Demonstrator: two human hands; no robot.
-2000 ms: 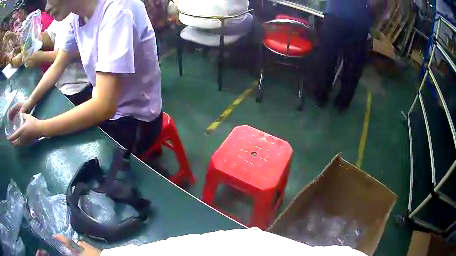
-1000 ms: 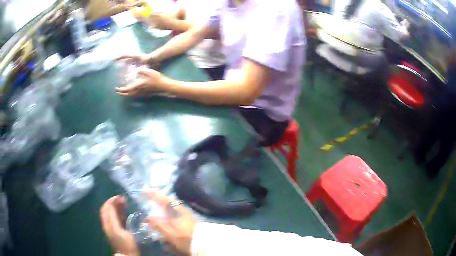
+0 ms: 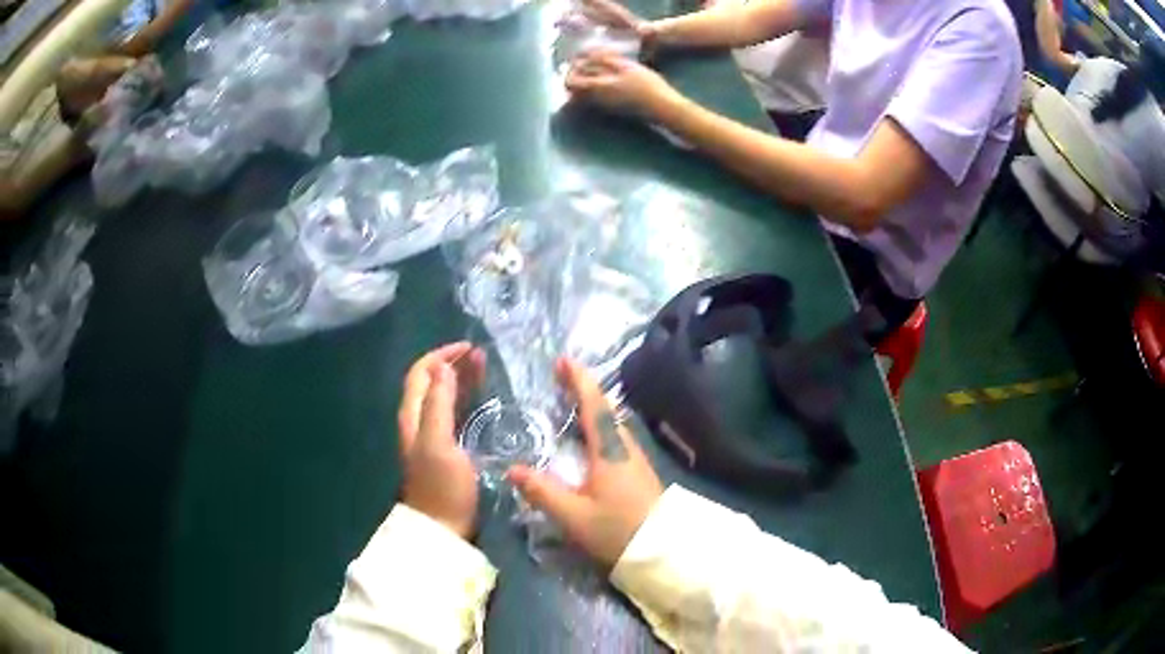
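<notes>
A clear round cup (image 3: 507, 437) stands between my two hands, its ringed round face showing. My left hand (image 3: 441, 441) is at its left side, fingers close together and touching or nearly touching it. My right hand (image 3: 594, 479) is at its right side, thumb against the cup and fingers spread. Crumpled clear film lies under and beside my right hand. A clear poly bag (image 3: 524, 307) lies just beyond, with small white and brownish bits at its far left part.
Bagged cups (image 3: 307, 243) lie ahead left, with a larger heap (image 3: 243, 96) beyond. A black padded strap (image 3: 715, 383) lies right of my hands on the green table (image 3: 294, 498). A person (image 3: 894, 141) works across at right. A red stool (image 3: 990, 530) stands beside the table.
The view has swung left and down, so the table fills more of it. My hands have come fully into view and now frame the clear cup.
</notes>
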